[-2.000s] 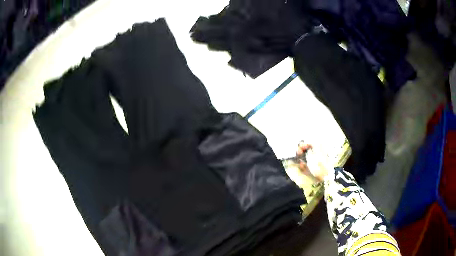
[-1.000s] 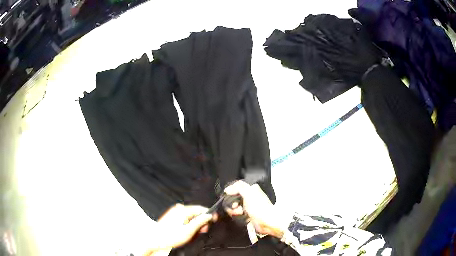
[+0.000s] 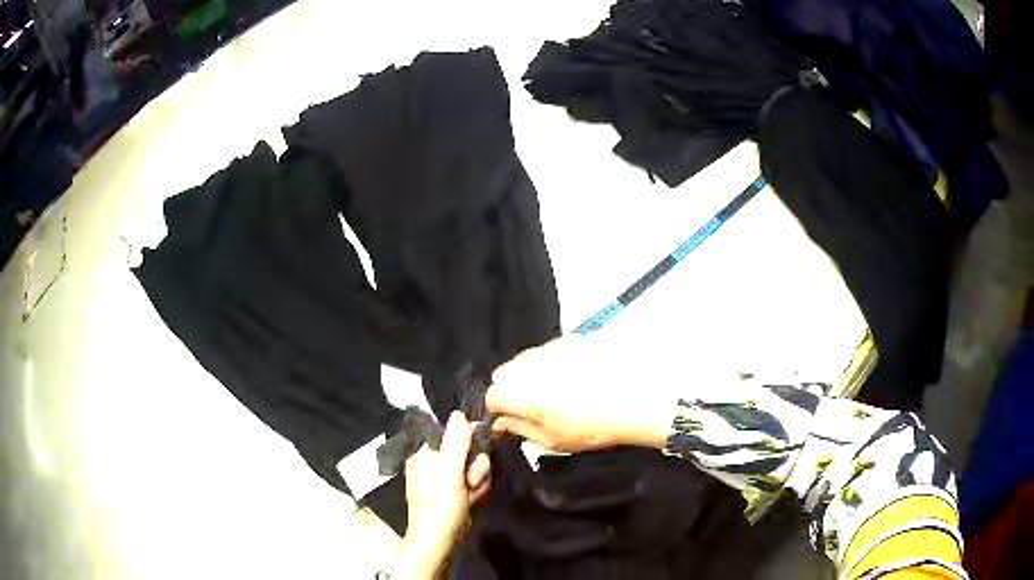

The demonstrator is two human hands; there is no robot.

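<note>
Black trousers [image 3: 425,204] lie on the glossy white table [image 3: 91,431], leg ends away from me and ragged. They are gathered narrow where my hands meet, and darker cloth spreads below. My left hand [image 3: 440,499] pinches a grey-black strip [image 3: 410,440], probably a bundle tie, at the gathered part. My right hand [image 3: 567,397] lies across from the right, its fingers closed on dark material beside the left fingertips. The knot or crossing is hidden by the fingers.
A tied black bundle [image 3: 850,227] lies along the right edge. A blue and black measuring tape [image 3: 680,255] runs between it and the trousers. Dark purple cloth [image 3: 896,68] is heaped at the top right. A blue bin [image 3: 1007,419] stands beyond the right edge.
The trousers, first spread wide at the waist, are now gathered. Both hands have come to the gathered part; since one second ago my right forearm lies flatter across it.
</note>
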